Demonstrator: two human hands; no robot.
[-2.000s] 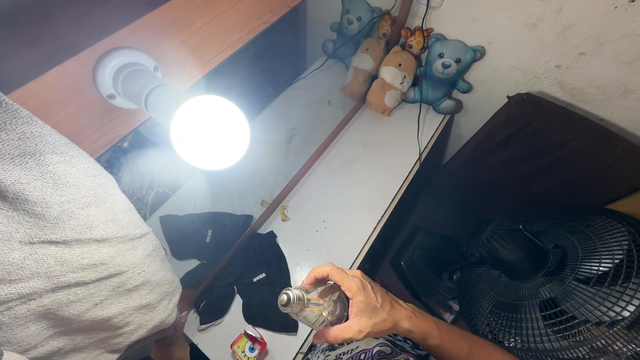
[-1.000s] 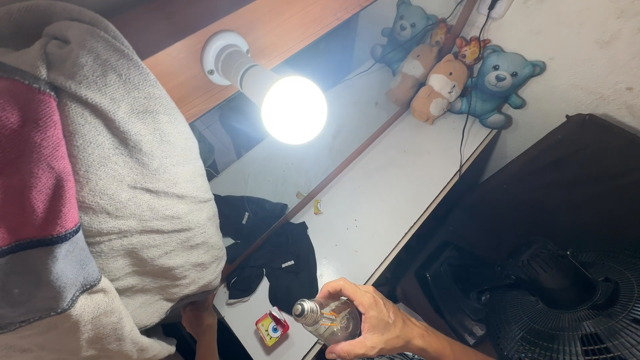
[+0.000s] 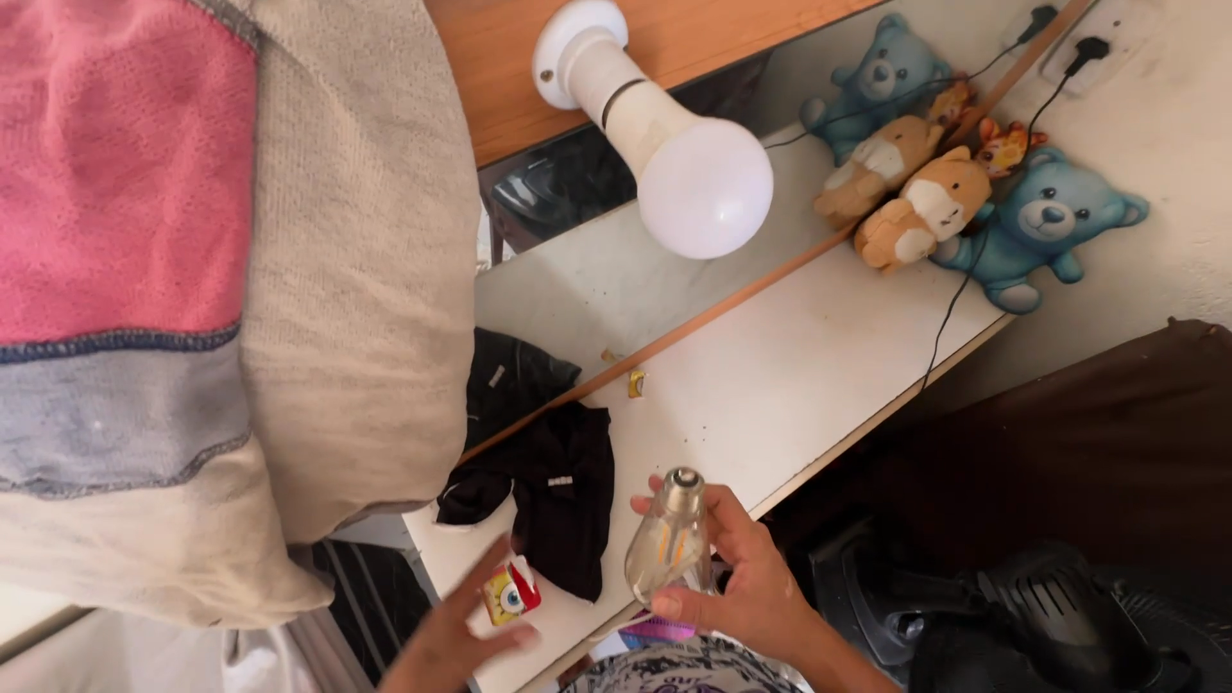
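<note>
A clear glass filament bulb (image 3: 671,549) with its metal screw base pointing up is held between the fingers and thumb of my right hand (image 3: 756,577). Low in the view, my left hand (image 3: 462,626) has its fingers apart and holds nothing; it is slightly blurred and lies over a small yellow and red cartoon-eye item (image 3: 511,590). Above both hands, an unlit white bulb (image 3: 707,189) sits in a white lamp holder (image 3: 583,56) fixed to a wooden board (image 3: 481,87).
A white shelf (image 3: 751,375) runs beneath a mirror (image 3: 577,279). Black clothing (image 3: 568,491) lies on it, and plush toys (image 3: 924,207) stand at the far end. Gray and pink fabric (image 3: 356,269) bulks at left. A black fan (image 3: 1049,616) is at lower right.
The white bulb in the holder was glowing and is now dark. My left hand has come up into view with its fingers spread. My right hand still holds the clear bulb, now more upright.
</note>
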